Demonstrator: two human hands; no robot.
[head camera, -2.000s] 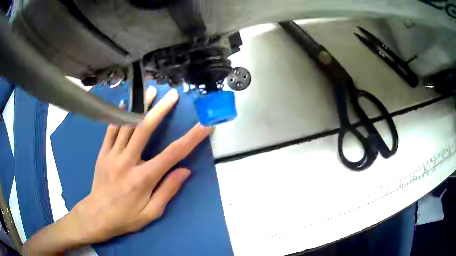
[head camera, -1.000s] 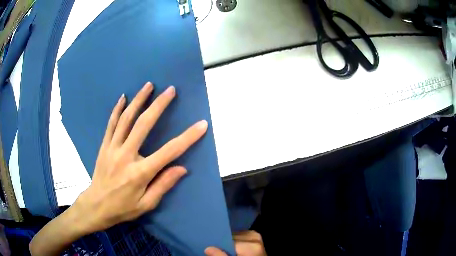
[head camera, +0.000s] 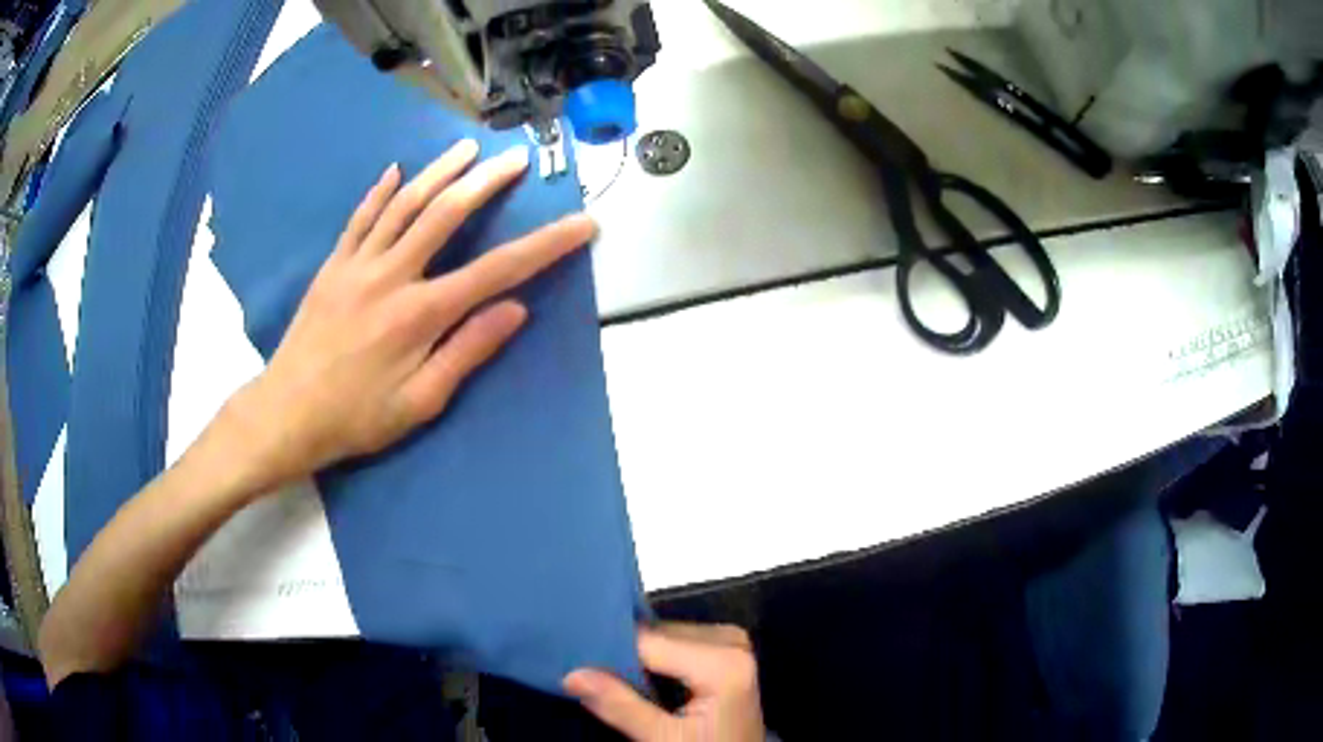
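Note:
A blue fabric panel (head camera: 479, 536) lies on the white table, its upper end under the presser foot (head camera: 551, 157) and its lower end over the table's front edge. My left hand (head camera: 392, 319) lies flat on the panel with fingers spread, fingertips just below the foot, index finger at the right edge. My right hand (head camera: 689, 681), partly cut off by the bottom edge, pinches the panel's lower right corner. The sewing machine head (head camera: 493, 51) with its bright blue knob (head camera: 601, 110) is above the foot.
Black fabric shears (head camera: 943, 218) and dark thread snips (head camera: 1030, 113) lie on the machine bed, right of the round perforated disc (head camera: 663, 151). Long blue strips (head camera: 138, 305) lie at the left. Blue cloth (head camera: 1100, 609) and a white patch (head camera: 1216, 558) show below the table at the right.
Since one second ago my left hand has moved up the panel toward the foot. The view has shifted, bringing the machine head back in. My right hand, absent two seconds ago, still holds the lower edge.

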